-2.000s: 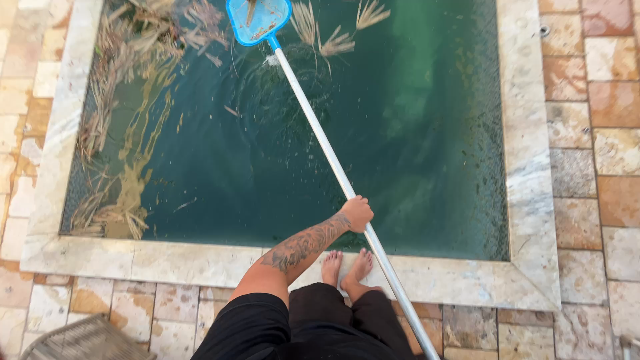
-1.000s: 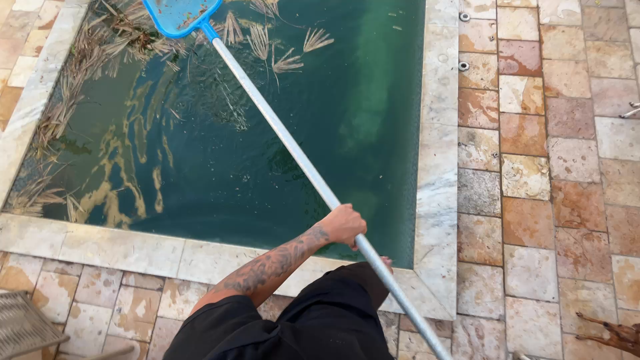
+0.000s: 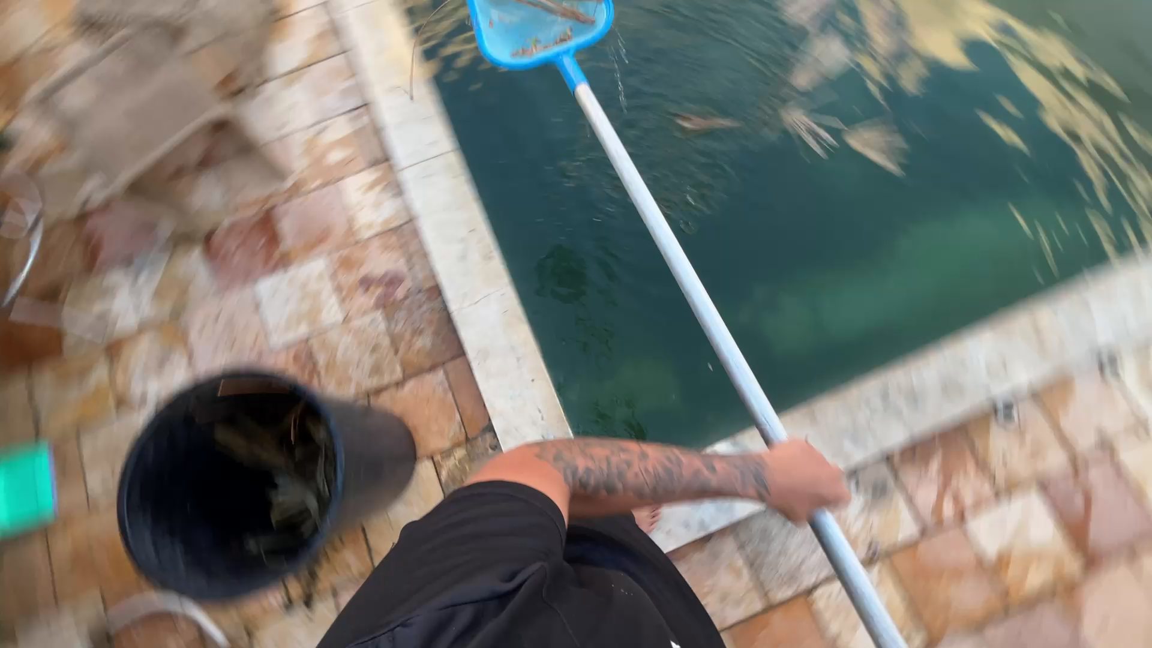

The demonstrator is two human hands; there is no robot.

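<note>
My left hand (image 3: 806,481), at the end of a tattooed forearm, is closed around the pale metal pole (image 3: 706,306) of a pool skimmer. The pole slants from the lower right up to a blue-framed skimmer net (image 3: 543,27) at the top edge. Brown leaf debris lies in the net, which is above the green pool water (image 3: 630,243). Thin drips show beside it. My right hand is out of view. Left of my body stands a dark round bin (image 3: 335,468) with dry leaves (image 3: 297,486) inside.
Pale stone coping (image 3: 468,279) borders the pool, with tiled paving (image 3: 297,301) around it. Dry fronds (image 3: 877,144) float in the water. A blurred chair-like object (image 3: 144,117) stands upper left, a green object (image 3: 25,489) at the left edge.
The view has swung strongly, bringing the bin into sight. My left hand keeps its hold on the pole. The net now appears near the coping, with the floating fronds to its right.
</note>
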